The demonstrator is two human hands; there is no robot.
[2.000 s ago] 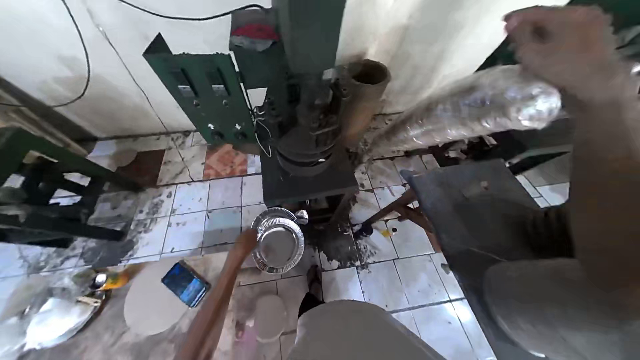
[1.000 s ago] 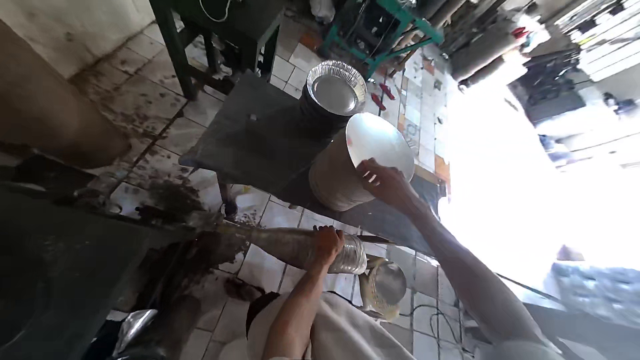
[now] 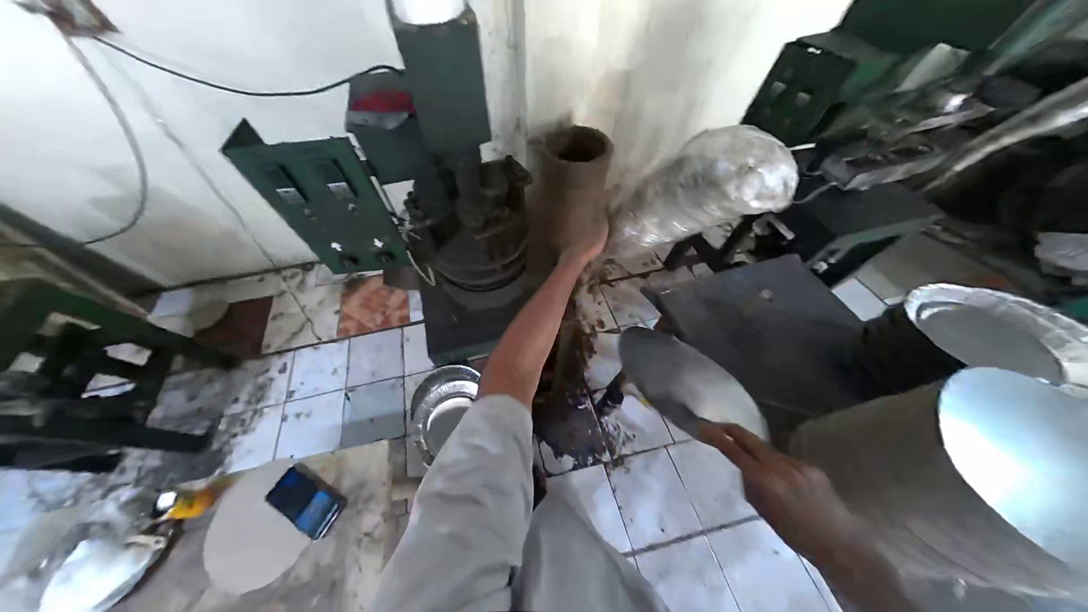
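Note:
My right hand (image 3: 769,472) grips the edge of a thin round disc (image 3: 684,378) over the tiled floor, left of a tall stack of discs (image 3: 901,476) with a shiny top. My left hand (image 3: 586,242) reaches to the base of a brown upright tube (image 3: 578,170) by the wall; whether it holds anything cannot be told. Beside it leans a long stack of foil dishes (image 3: 714,183). A green press machine (image 3: 480,238) stands left of the tube. Partly behind my left forearm is a round foil dish (image 3: 444,408).
A dark metal table (image 3: 756,314) stands at the right, with foil dishes (image 3: 1003,331) in a stack. A green control box (image 3: 319,200) is beside the press. At lower left, a phone (image 3: 306,501) lies on a pale disc (image 3: 246,544). A dark stand (image 3: 93,365) is at far left.
The view has swung back from the table to the press. My right hand, at the tall stack of discs a second ago, now holds one disc. My left hand has left the foil stack it was touching.

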